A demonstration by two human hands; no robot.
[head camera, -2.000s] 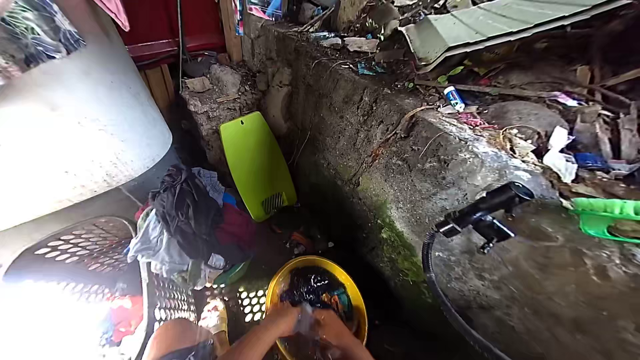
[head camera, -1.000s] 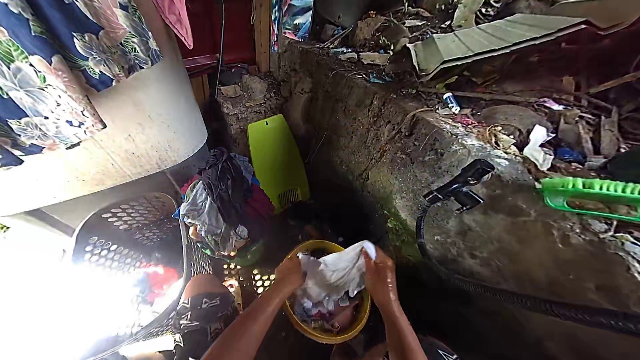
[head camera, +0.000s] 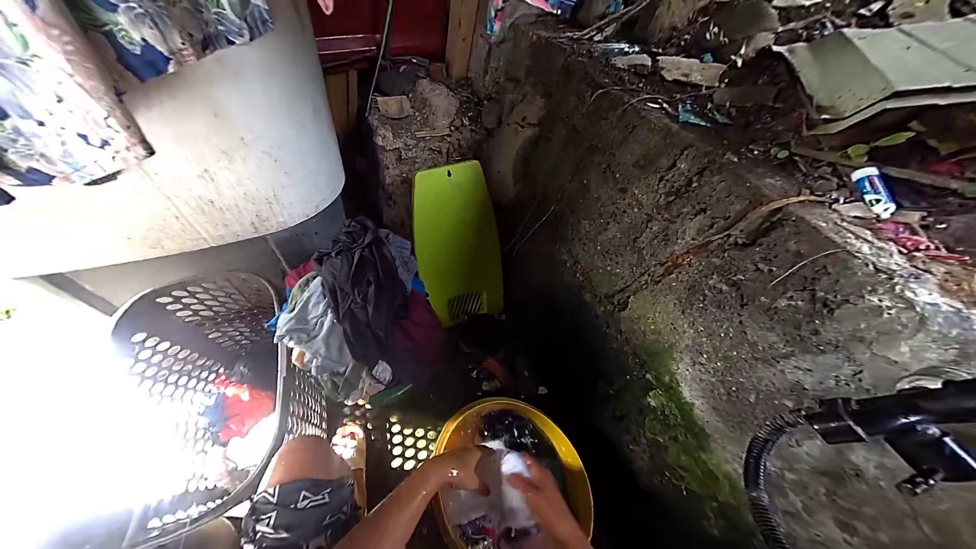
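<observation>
A yellow basin (head camera: 581,465) stands low between my legs, with dark wet clothes in it. Over it my left hand (head camera: 467,469) and my right hand (head camera: 543,496) grip a wet white cloth (head camera: 499,499), bunched between them. Behind and to the left of the basin is a heap of clothes (head camera: 358,297), with a dark garment on top and grey and maroon ones around it. A perforated plastic laundry basket (head camera: 278,381) at the left holds a red piece of clothing (head camera: 244,412).
A lime green plastic panel (head camera: 457,236) leans by the rough wall (head camera: 648,252). A black hose with a fitting (head camera: 862,419) lies on the ledge at the right, below a small blue and white container (head camera: 873,191). A pale curved surface (head camera: 244,137) bulges in at upper left.
The white cloth, spread between my raised hands one second ago, is now lower and bunched over the basin. My hands have come closer together. The view has shifted.
</observation>
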